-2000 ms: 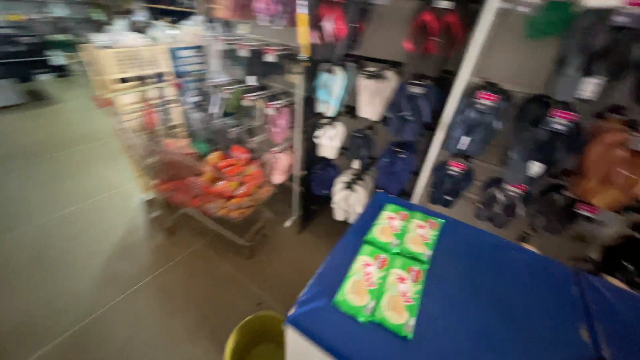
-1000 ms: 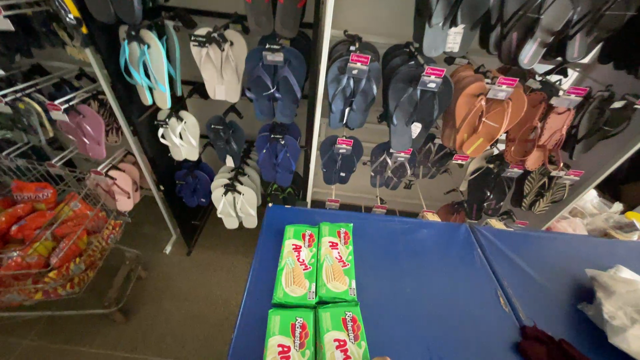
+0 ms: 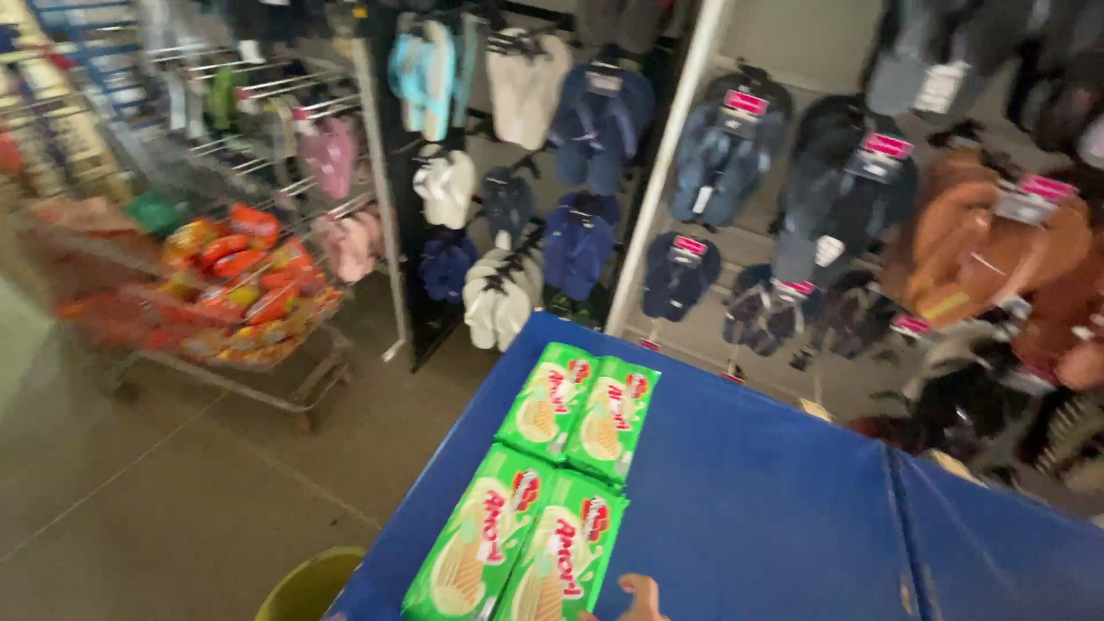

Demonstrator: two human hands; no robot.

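Observation:
Green packs of wafer biscuits lie flat in two rows on a blue padded table (image 3: 742,483), close to its left corner. The far row has a left pack (image 3: 545,404) and a right pack (image 3: 611,418); nearer are another left pack (image 3: 479,535) and a right pack (image 3: 565,552). At the bottom edge, fingers of a hand, seemingly my right hand (image 3: 640,599), show beside the near right pack. A fingertip appears at that pack's lower edge; whether it grips the pack cannot be told. My left hand is out of view.
Racks of flip-flops (image 3: 992,233) stand behind the table. To the left is a wire shopping cart (image 3: 302,401) loaded with orange-red packets (image 3: 250,276). A yellow-green bin (image 3: 315,586) stands on the floor by the table's left side.
Fingers now show plainly at the bottom edge beside the near right pack. The packs keep their arrangement on the table. The view has swung left since one second ago.

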